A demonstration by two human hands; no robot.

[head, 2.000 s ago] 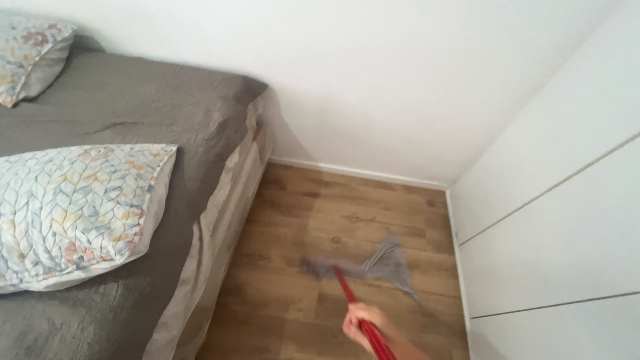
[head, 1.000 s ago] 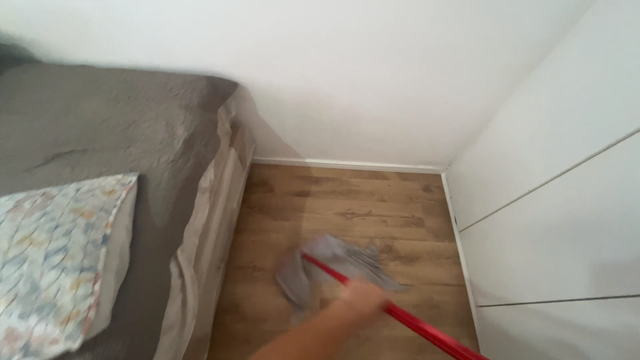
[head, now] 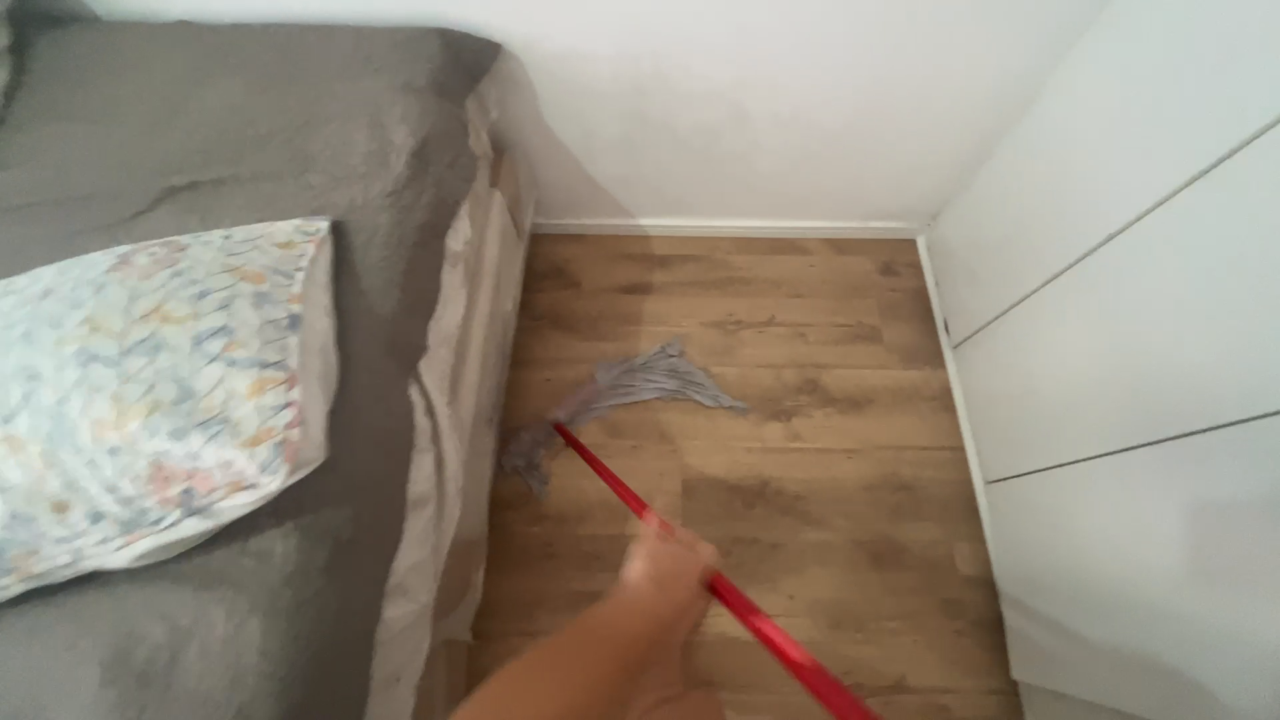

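My left hand (head: 670,560), blurred, is closed around the red pole (head: 765,630) of a floor mop, its forearm coming in from the bottom edge. The pole slants from the lower right up to the mop head, which is draped with a grey cloth (head: 655,380). That cloth lies on the wood-look floor, its left end close to the side of the bed and its right part fanned out in folds. The pole's upper end runs out of view at the bottom. No right hand can be made out; a blurred skin-coloured shape shows at the bottom edge.
A bed with a grey-brown cover (head: 250,130) and a patterned pillow (head: 170,400) stands on the left. A white wall (head: 740,110) with a baseboard (head: 720,228) closes off the far end. White panelled fronts (head: 1130,320) line the right side.
Since a second ago, the mop head has moved left toward the bed, and its cloth now trails to the right. The pole is still held. The view has shifted somewhat.
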